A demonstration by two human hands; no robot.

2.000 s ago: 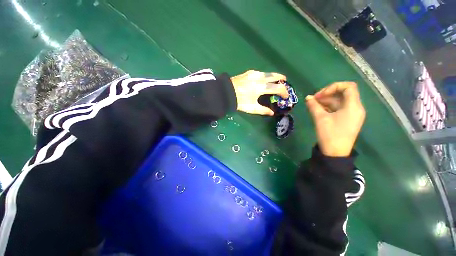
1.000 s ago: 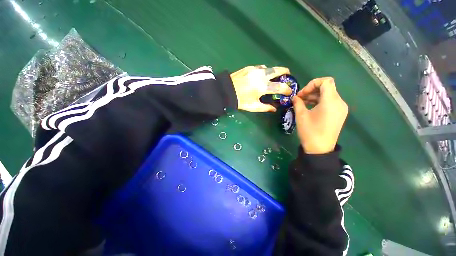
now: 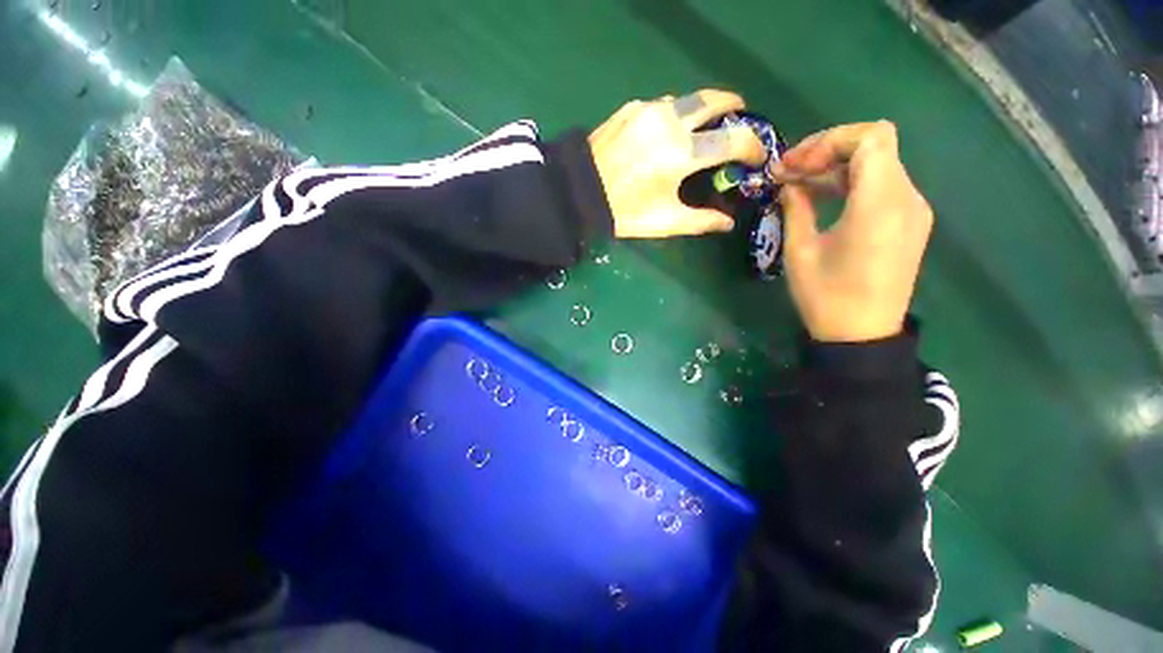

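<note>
My left hand [image 3: 666, 166] holds a small dark unit [image 3: 760, 143] with blue and coloured parts on the green belt. A green cylinder [image 3: 728, 177] shows beside its fingers at the unit. A round black part with a pale centre [image 3: 767, 242] lies at the unit's near side. My right hand [image 3: 857, 223] touches the unit with thumb and index finger pinched together; whether a ring is between them cannot be seen. Several thin silver rings [image 3: 621, 343] lie loose on the belt. More rings lie in the blue tray [image 3: 510, 536] in front of me.
A clear bag of silver parts [image 3: 166, 191] lies on the belt at the left, beyond my left sleeve. A small green cylinder [image 3: 980, 633] and a pale flat piece [image 3: 1084, 625] are at the lower right. The belt's metal edge [image 3: 1020, 109] curves along the upper right.
My right hand has moved left from clear of the unit to touching it. The view has shifted, so the hands and unit sit higher and further right. The lower-right green cylinder has come into view.
</note>
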